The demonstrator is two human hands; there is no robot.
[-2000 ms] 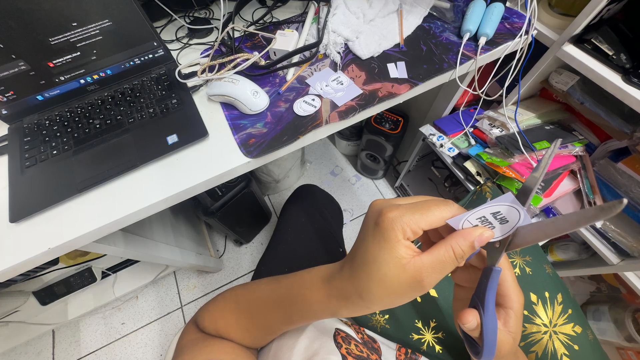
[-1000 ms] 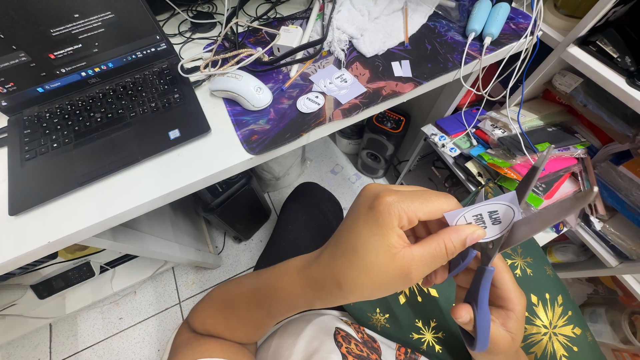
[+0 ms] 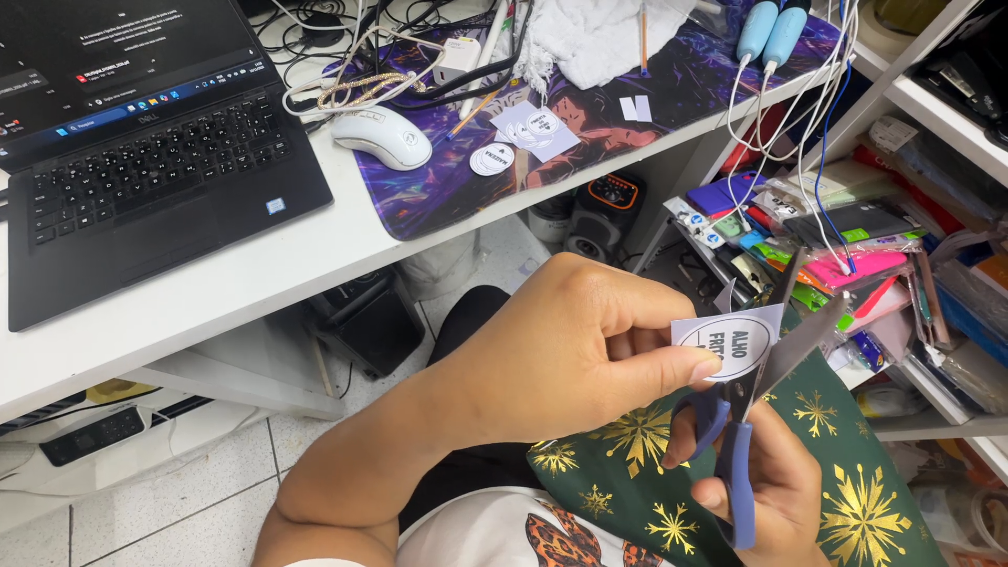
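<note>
Between the thumb and fingers of my left hand (image 3: 583, 346) is a white paper label (image 3: 736, 339) with a printed circle and black lettering. My right hand (image 3: 756, 480) holds scissors (image 3: 732, 441) by their blue handles, fingers in the loops. The blades are spread, with the label's right edge between them. A thin paper strip curls up behind the label. Round paper labels (image 3: 492, 160) lie on the purple desk mat (image 3: 425, 197), beside a square piece of paper (image 3: 559, 150) with more round labels on it. Two small white paper scraps (image 3: 635, 109) lie farther right.
A laptop (image 3: 165, 189) and a white mouse (image 3: 383, 138) are on the white desk, near tangled cables and a white cloth (image 3: 591, 39). Green fabric with gold snowflakes (image 3: 638, 441) covers my lap. Shelves at the right hold packaged goods (image 3: 858, 228); white cables (image 3: 823, 102) hang nearby.
The label in my left hand has turned somewhat, and its edge now sits between the scissor blades. A thin paper strip now shows curling behind it.
</note>
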